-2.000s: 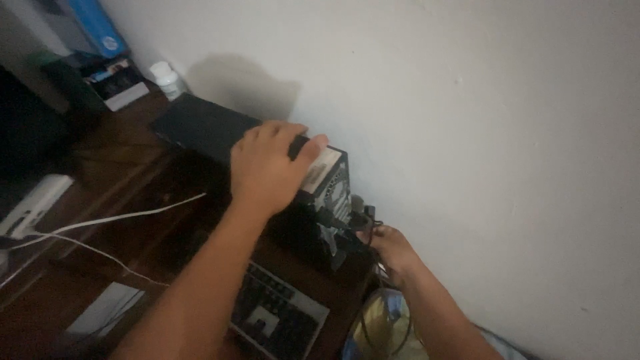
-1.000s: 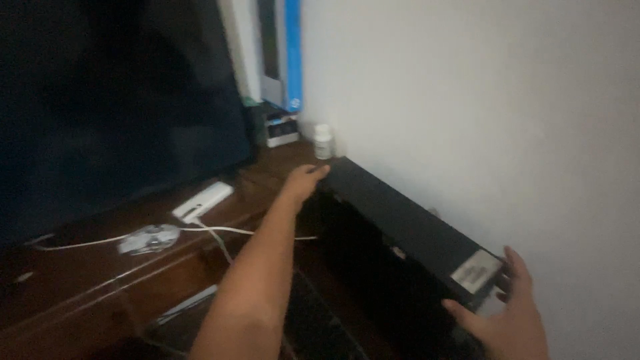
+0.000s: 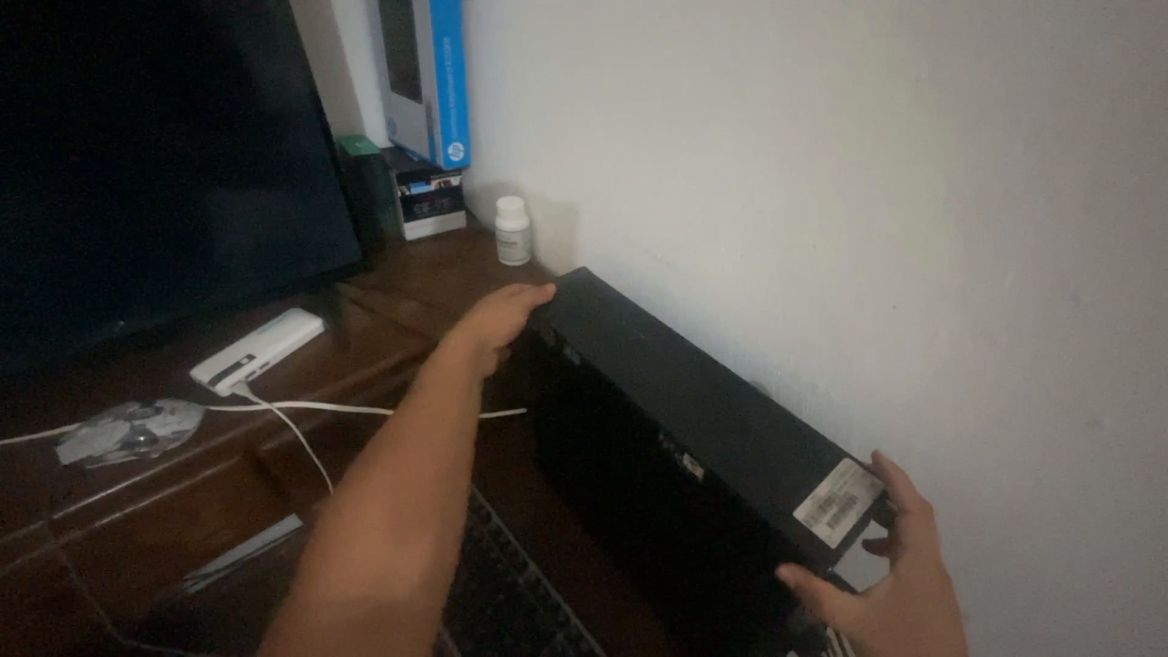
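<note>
A black desktop computer tower point(image 3: 693, 392) stands beside the wall, with a printed label point(image 3: 839, 504) on top near its rear end. My left hand point(image 3: 500, 327) grips the tower's far front end, its fingers partly hidden behind the edge. Around the near rear end is my right hand point(image 3: 881, 557), thumb on one side and fingers on the other. Part of a black keyboard point(image 3: 520, 575) shows on the wooden desk, left of the tower.
A large dark screen point(image 3: 173, 182) fills the upper left. Near it lie a white power bank point(image 3: 260, 349) with a white cable point(image 3: 301, 444) and a crumpled clear plastic wrapper point(image 3: 135, 432). A white bottle point(image 3: 513, 233), an HP keyboard box point(image 3: 447, 91) and other small boxes stand in the corner.
My left hand has moved from the tower's top near the rear to its far front end. My right hand has left the cables behind the tower and come to its rear edge. The view has swung.
</note>
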